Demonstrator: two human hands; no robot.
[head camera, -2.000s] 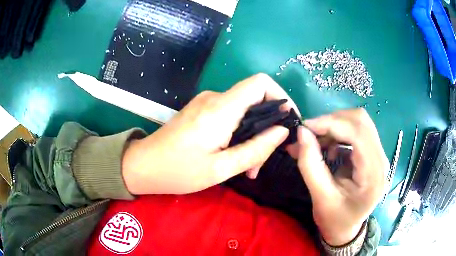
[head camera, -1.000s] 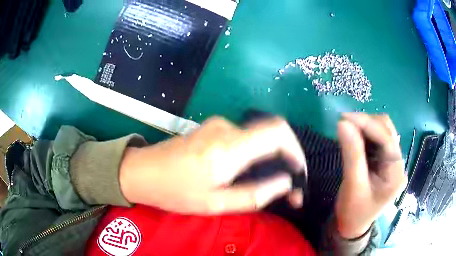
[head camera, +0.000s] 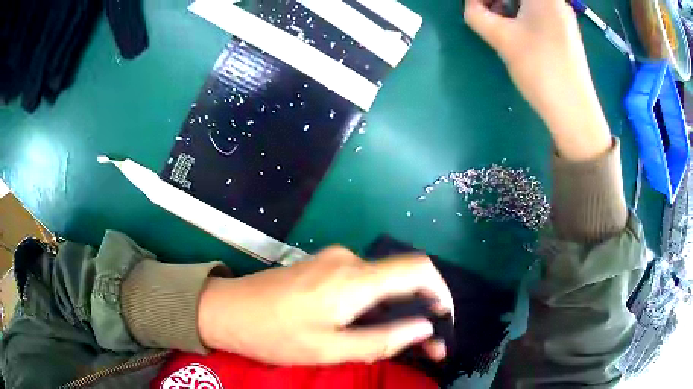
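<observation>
My left hand (head camera: 327, 308) is closed around black strips (head camera: 406, 308) at the lower middle, slightly blurred. More dark ribbed strips (head camera: 486, 311) lie under and beside it. My right hand (head camera: 528, 38) is stretched to the top edge, partly cut off, with its fingers curled; a small dark thing shows at them, too unclear to name. A heap of tiny metal parts (head camera: 505, 196) lies on the green mat, left of my right sleeve.
A black sheet (head camera: 258, 152) with white tape strips (head camera: 304, 57) and scattered bits lies left of centre. A long white strip (head camera: 205, 216) runs along its near edge. Black strips (head camera: 45, 45) lie far left. A blue tray (head camera: 646, 129) and a tape roll (head camera: 659, 26) are at right.
My right hand has moved from beside the left hand to the far top edge. The view has shifted, showing more of the black sheet and its tape. My left hand still holds the strips.
</observation>
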